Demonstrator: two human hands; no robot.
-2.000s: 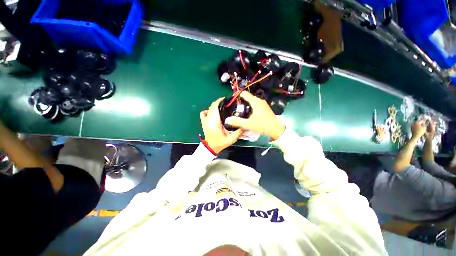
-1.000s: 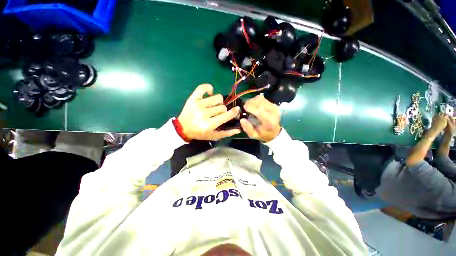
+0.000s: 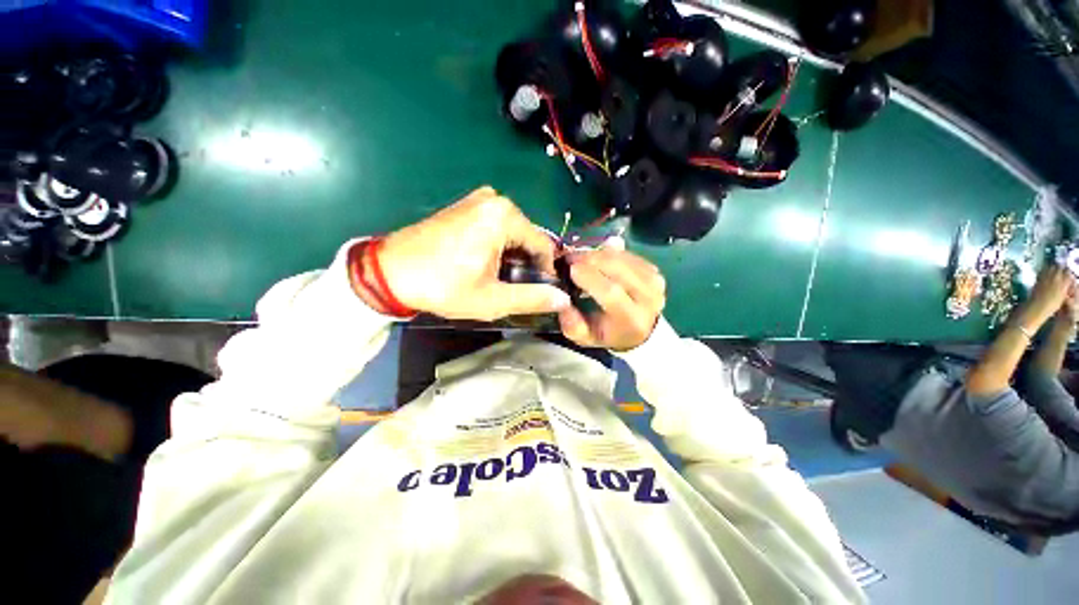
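Observation:
My left hand (image 3: 467, 262), with a red band at the wrist, and my right hand (image 3: 615, 296) meet at the bench's near edge. Between them they hold a black housing (image 3: 529, 271), mostly hidden by the fingers. Thin coloured wire leads (image 3: 580, 236) with small white tips come up from between the hands. Beyond them lies a pile of black ball housings (image 3: 686, 207), several with red, orange or yellow leads and white plug tips.
Black rings or covers (image 3: 101, 177) are heaped at the left on the green bench (image 3: 331, 95), below a blue bin (image 3: 118, 21). A brown cardboard piece (image 3: 902, 26) is at the far edge. At right, a person's hands (image 3: 1047, 296) work beside small pale parts (image 3: 964, 290).
My left hand has turned palm-down over the housing, and the leads now show less. The view has shifted, so the pile sits higher in the picture.

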